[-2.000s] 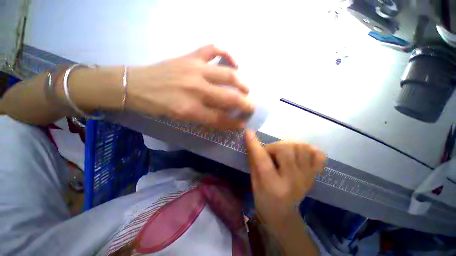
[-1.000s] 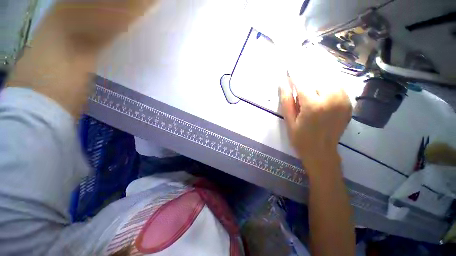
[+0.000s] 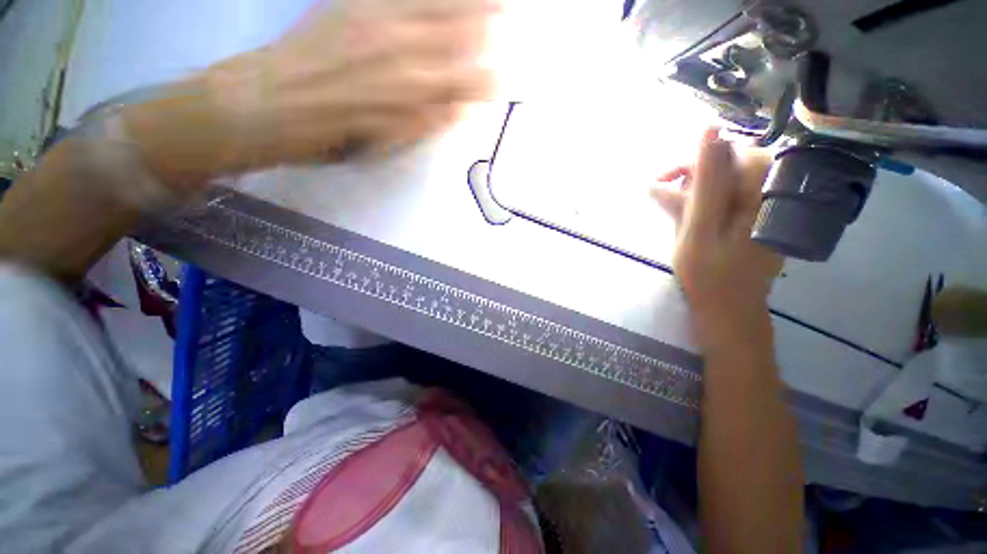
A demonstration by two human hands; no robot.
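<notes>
My left hand (image 3: 368,81) is blurred over the upper left of the table, its fingertips lost in the lamp glare. My right hand (image 3: 723,206) is beside the needle area, with thumb and fingers close together near the metal parts (image 3: 741,76) under the machine head. Glare hides whether either hand holds cloth. The black ribbed cylinder (image 3: 814,202) hangs just right of my right hand. The dark seam of the bed cover (image 3: 584,240) and the small grey oval (image 3: 492,195) show between the hands.
The ruler (image 3: 455,303) runs along the table's front edge. A blue plastic crate (image 3: 233,363) is below it at left. Dark pointed snips (image 3: 929,308), a pale bulbous handle (image 3: 961,312) and white scrap (image 3: 882,442) lie at right. The machine head (image 3: 920,65) fills the upper right.
The right hand has moved from the front edge to the needle area. The left hand has moved away from the front edge, up and back over the table. The view has shifted.
</notes>
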